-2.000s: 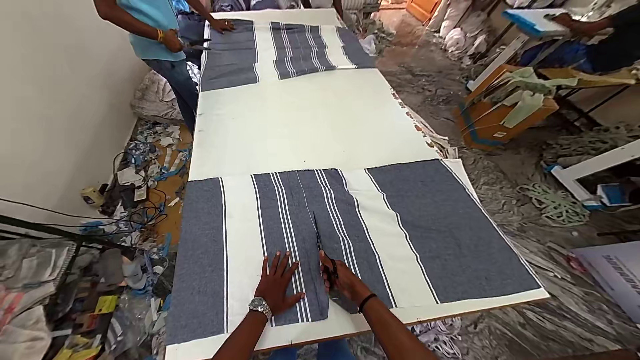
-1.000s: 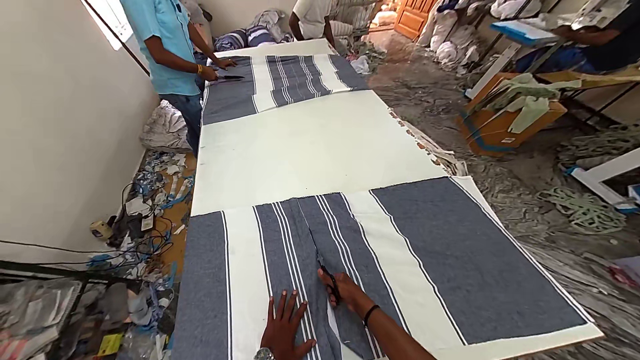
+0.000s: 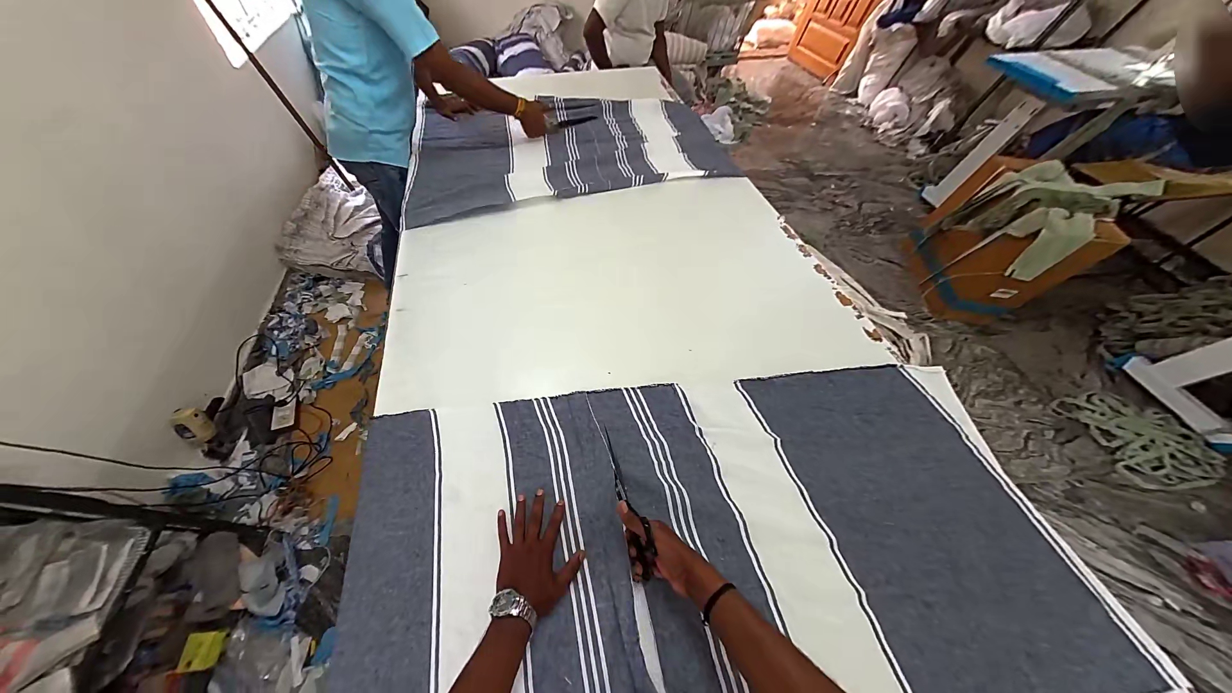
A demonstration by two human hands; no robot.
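A blue-grey and white striped cloth [image 3: 895, 510] lies across the near part of a long white table [image 3: 587, 279]. My left hand [image 3: 537, 563], with a metal watch at the wrist, presses flat on the cloth with fingers spread. To its right, my right hand [image 3: 664, 556] grips black-handled scissors [image 3: 639, 539], whose blades point away from me at the cloth. A slit in the cloth runs back toward me from the scissors, and white shows through it. From the blade tips a thin line continues to the cloth's far edge.
At the far end, a person in a light blue shirt [image 3: 371, 77] holds scissors [image 3: 570, 122] over another striped cloth [image 3: 462, 159]. Another person [image 3: 626, 34] is beyond. Scraps [image 3: 327, 337] litter the floor at left. An orange-brown box [image 3: 1020, 260] stands at right.
My right hand and the scissors have moved forward along the cloth, and the slit reaches farther. The far person's hand with scissors has moved right across the other cloth.
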